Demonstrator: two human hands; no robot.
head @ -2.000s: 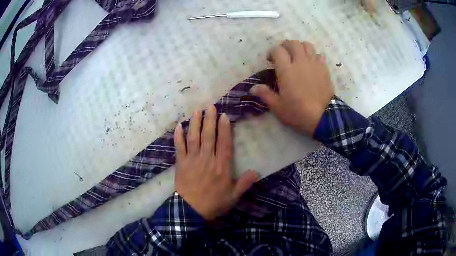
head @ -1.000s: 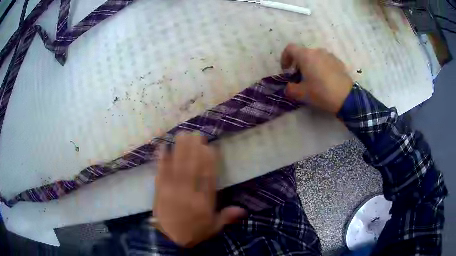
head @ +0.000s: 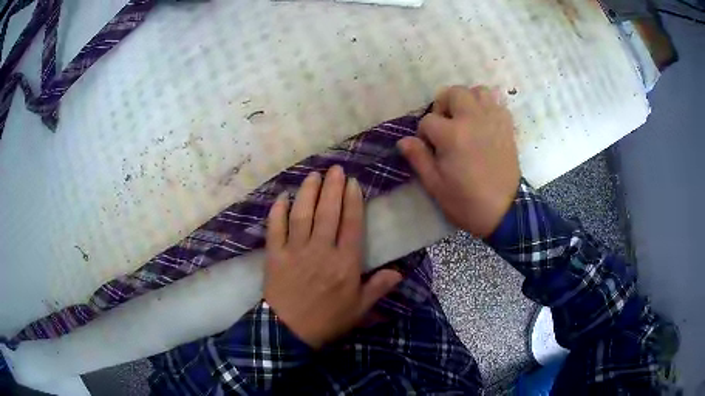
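A purple-and-white plaid necktie [head: 224, 234] lies diagonally across the padded table, narrow at the lower left and wider toward the right. My left hand [head: 315, 251] lies flat on the middle of the necktie, fingers extended and a little apart, thumb out over the table's near edge. My right hand [head: 470, 158] is curled over the broad right end of the necktie, with its fingers bent onto it. The tip of that end is hidden under my right hand.
The table [head: 178, 100] has a stained off-white cover with loose thread bits. Other plaid ties [head: 97, 46] lie tangled at the upper left. A white handle [head: 386, 2] is cut off by the top edge. A white round object [head: 546, 337] stands on the speckled floor [head: 483, 309].
Since one second ago, my left hand has moved from the table's near edge up onto the necktie and lies flat. My right hand stays at the broad end. The view has shifted slightly.
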